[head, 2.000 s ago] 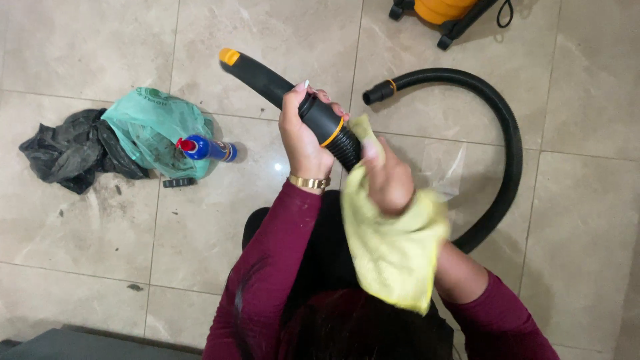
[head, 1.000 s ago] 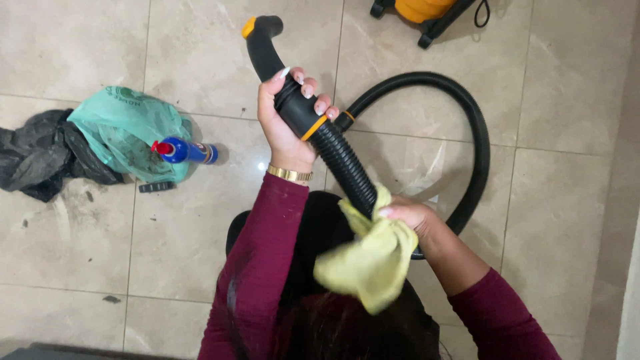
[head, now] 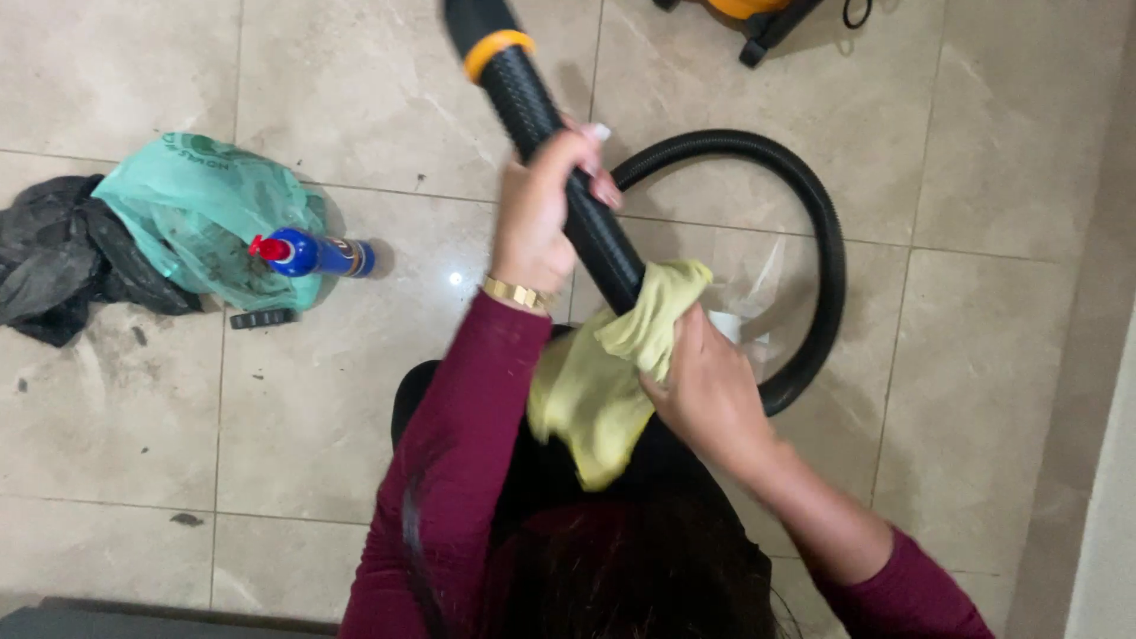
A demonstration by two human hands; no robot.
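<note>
My left hand (head: pixel 541 209) is closed around the black corrugated vacuum hose (head: pixel 605 247), below its orange ring (head: pixel 497 53) and black handle, which runs out of view at the top. Lower on the same hose, my right hand (head: pixel 710 382) grips a pale yellow cloth (head: pixel 595 390) wrapped around it. Part of the cloth hangs loose over my dark-clothed lap. The rest of the hose curves in a wide loop on the floor to the right; the part under the cloth is hidden.
On the tiled floor at left lie a green plastic bag (head: pixel 204 204), a dark grey cloth-like bundle (head: pixel 53 248), a blue bottle with a red trigger top (head: pixel 319 255) and a black ribbed cap (head: pixel 263 319). An orange and black machine (head: pixel 754 22) stands at the top edge.
My left hand has shifted from the hose's handle end down onto the corrugated part, and the handle has moved up. The cloth stays in my right hand on the hose.
</note>
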